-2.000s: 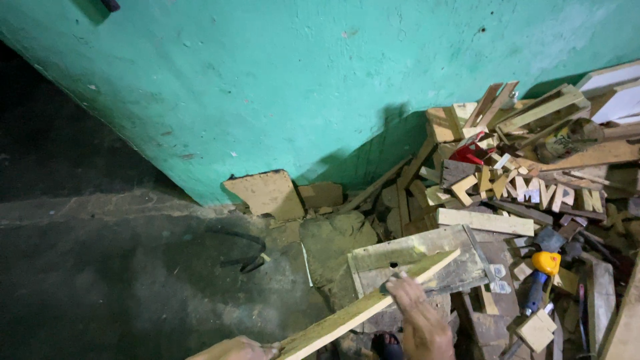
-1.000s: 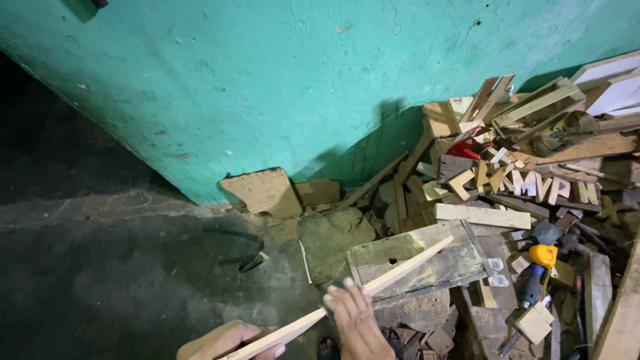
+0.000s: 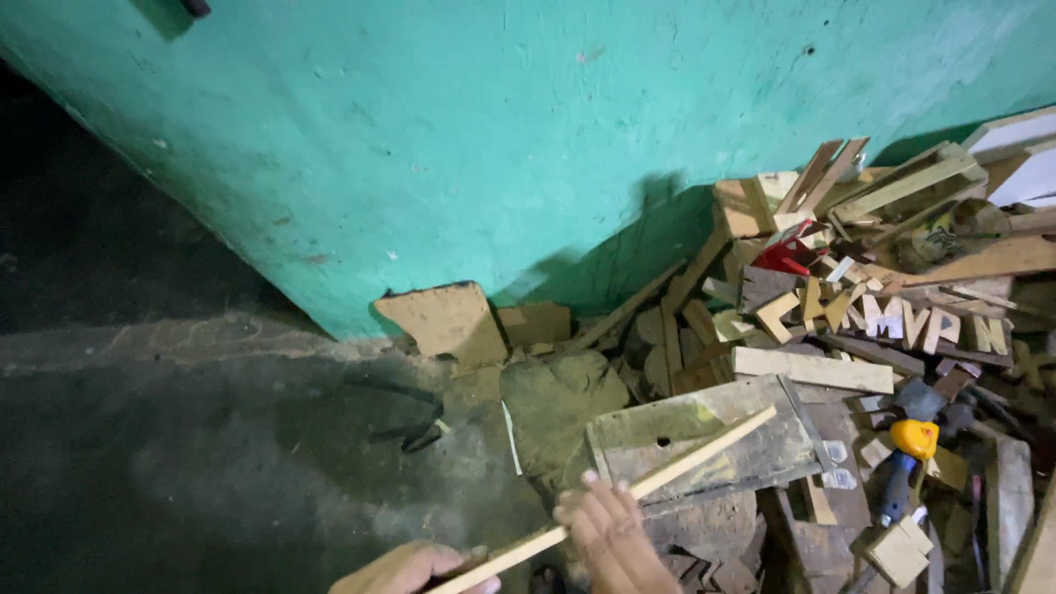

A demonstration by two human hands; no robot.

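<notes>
A long narrow wooden strip point(image 3: 701, 452) runs diagonally from the bottom edge up to the right, its far end over a worn wooden board point(image 3: 742, 462). Near its lower end, my left hand point(image 3: 417, 569) is closed on the strip, thumb along one side. My right hand point(image 3: 606, 528) lies across the middle of the strip with fingers bent over it; whether it grips the wood or something small under the palm is hidden. The near end of the strip passes out of view at the bottom.
Wood offcuts are heaped at the right, with cut wooden letters point(image 3: 887, 318), a pale block point(image 3: 813, 369), a blue-handled tool with a yellow part point(image 3: 913, 439) and a jar point(image 3: 949, 235). Behind stands a green wall point(image 3: 495, 165). A dark strap point(image 3: 425, 433) lies on the floor.
The strip now shows a narrower side than two seconds ago. My right hand has moved down along it, toward my left hand.
</notes>
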